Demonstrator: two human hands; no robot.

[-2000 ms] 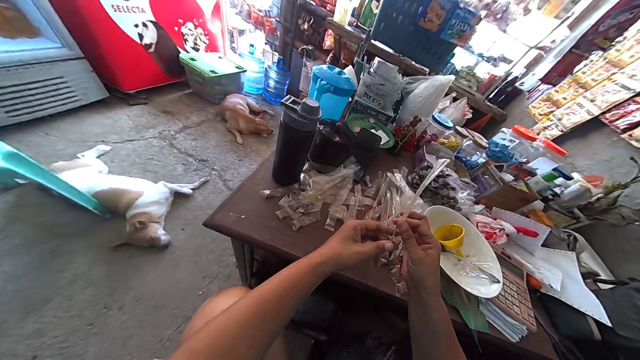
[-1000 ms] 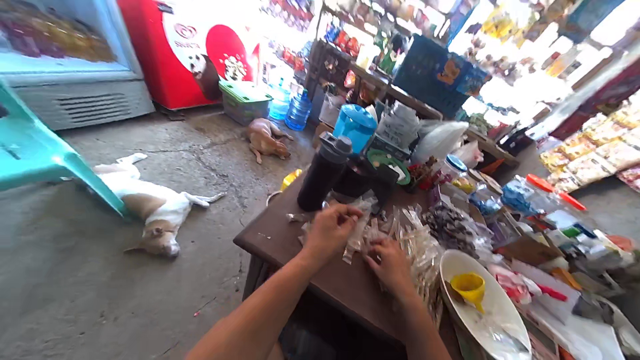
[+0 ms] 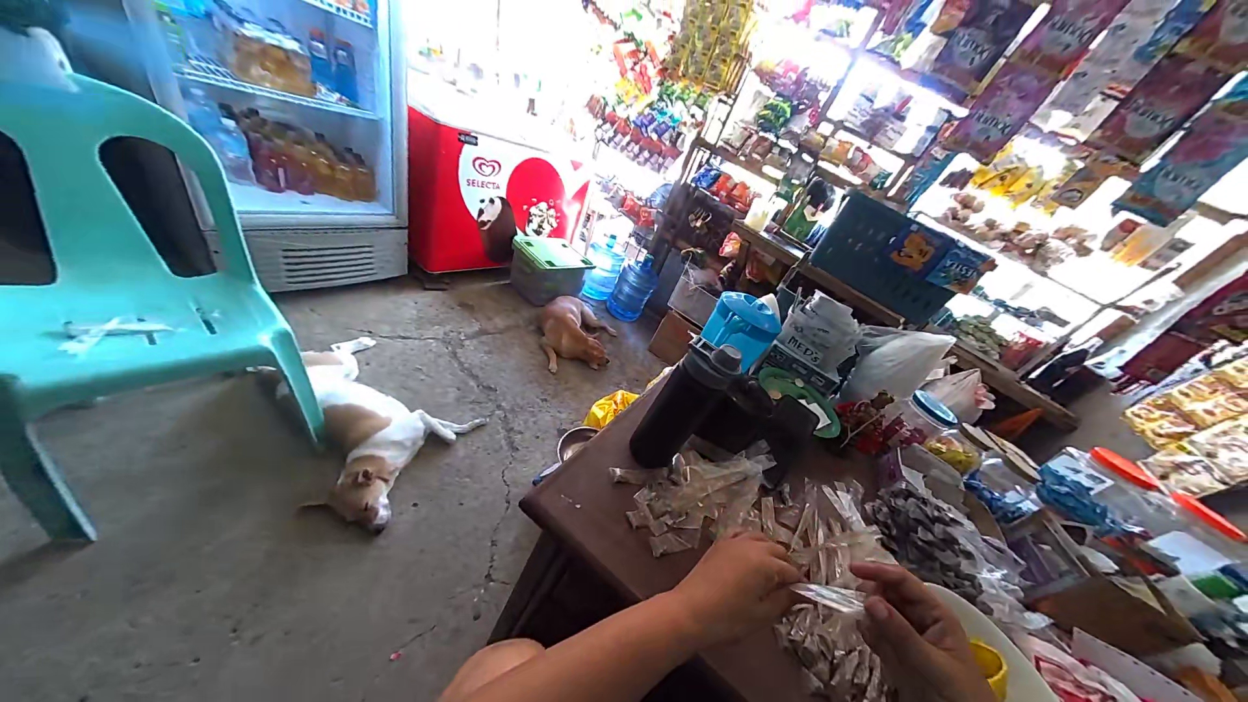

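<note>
A narrow clear plastic sachet [image 3: 829,597] is stretched between my two hands over the brown table [image 3: 595,487]. My left hand [image 3: 743,585] pinches its left end, and my right hand [image 3: 912,624] holds the other end between thumb and fingers. Small filled sachets [image 3: 682,502] lie loose behind my left hand, and a pile of long clear plastic strips [image 3: 829,522] lies beyond both hands. More small packets [image 3: 834,653] are heaped below the held one. A yellow plastic funnel [image 3: 990,668] sits in a white oval dish [image 3: 1014,648], partly cut off by the frame.
A black tumbler [image 3: 682,405] stands at the table's far left, with a blue pitcher [image 3: 743,327] behind. Jars [image 3: 921,419] and boxes crowd the right. Two dogs lie on the floor, the white and tan one [image 3: 375,429] beside a green plastic chair [image 3: 146,312].
My hands, apart over the table a second ago, are now close together with a clear sachet between them. The view has swung up and left, showing more of the chair and fridge.
</note>
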